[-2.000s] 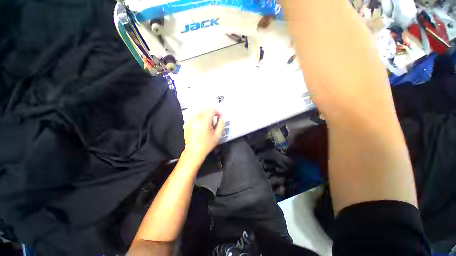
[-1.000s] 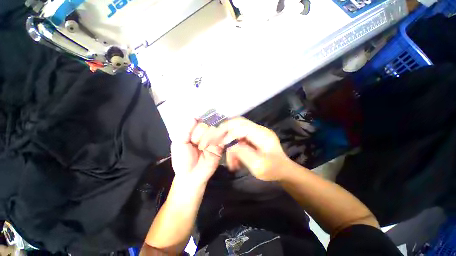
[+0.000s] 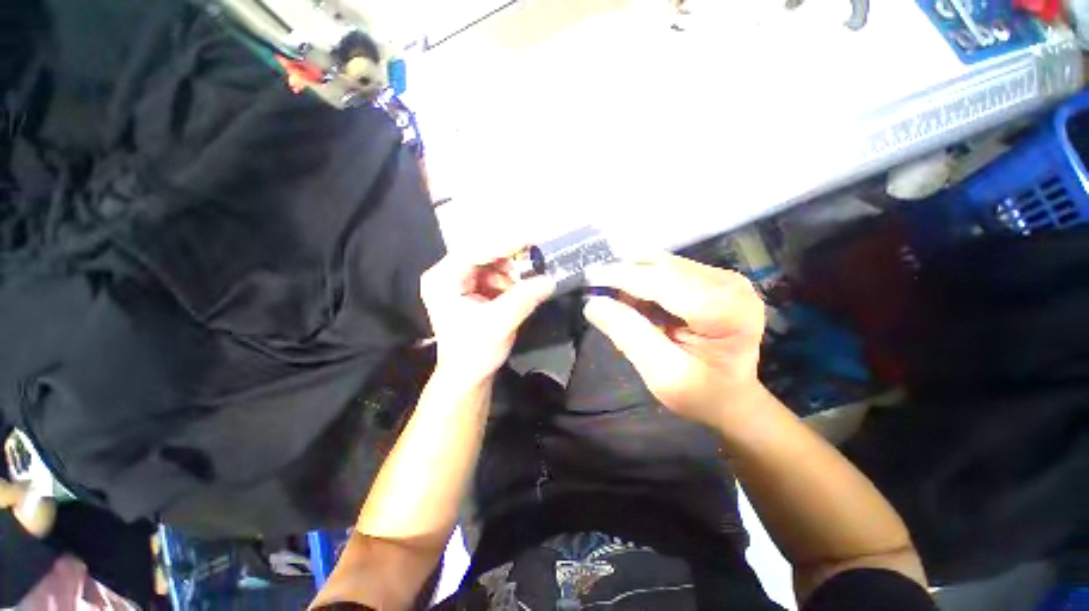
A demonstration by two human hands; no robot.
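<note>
My left hand [image 3: 472, 313] is at the table's front edge, its fingers curled around a small dark round piece [image 3: 534, 258] with a pale rim. My right hand [image 3: 705, 334] is just to its right, thumb and forefinger close together beside a thin dark line; whether they hold anything is unclear. A large heap of black cloth [image 3: 239, 239] hangs left of the table, apart from both hands. The white sewing machine head [image 3: 305, 30] is partly cut off at the top, with a round knob [image 3: 358, 57] on it.
The white table [image 3: 669, 143] has a marked measuring strip [image 3: 955, 110] on its front edge. A blue latticed basket [image 3: 1033, 197] is at the right. Dark cloth [image 3: 991, 322] lies below it. Part of another person's hand [image 3: 36, 507] shows at lower left.
My right hand came down from over the table to beside my left hand, and both are now slightly farther apart than one second ago. The view has shifted, so less of the machine head shows.
</note>
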